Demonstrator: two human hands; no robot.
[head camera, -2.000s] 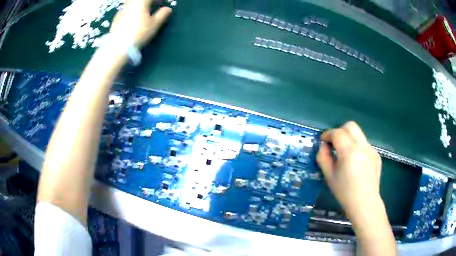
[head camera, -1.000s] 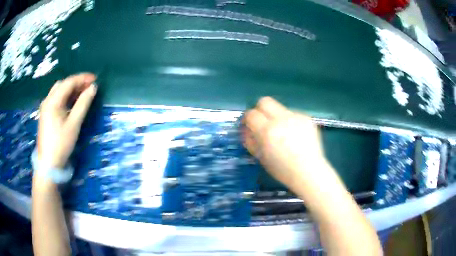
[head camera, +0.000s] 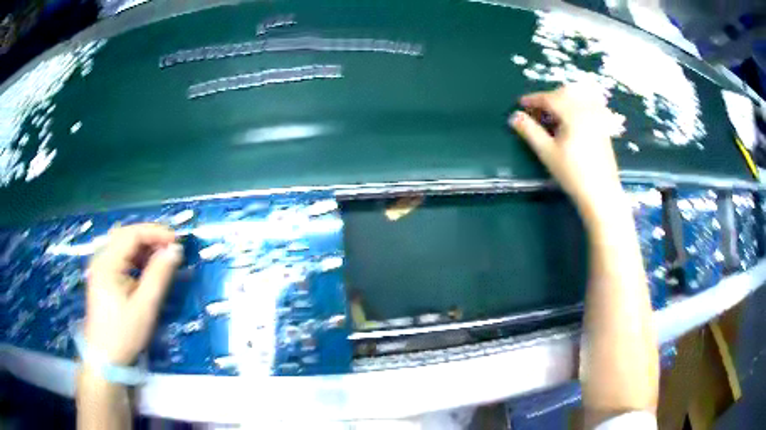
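Observation:
A blue circuit board panel (head camera: 260, 285) with small white and silver parts lies in front of me at the left, blurred. My left hand (head camera: 134, 294) is over its left part, thumb and fingertips close together; whether a part is between them cannot be told. My right hand (head camera: 567, 134) is over the green worktop (head camera: 403, 134) at the near edge of the right pile of white connectors (head camera: 638, 67). Its thumb and forefinger are curled with a gap; no held part can be made out. Another pile of white connectors (head camera: 34, 109) lies at the far left.
Rows of small grey-silver parts (head camera: 264, 81) lie on the worktop. A conveyor rail (head camera: 470, 336) runs along the near white edge (head camera: 470, 378). More blue boards (head camera: 697, 227) are at the right beyond a gap. A yellow tool (head camera: 746, 158) and cardboard (head camera: 705, 378) show at right.
The view has turned right. My right hand has left the board's right edge for the right connector pile. My left hand has moved from the left connector area to over the boards.

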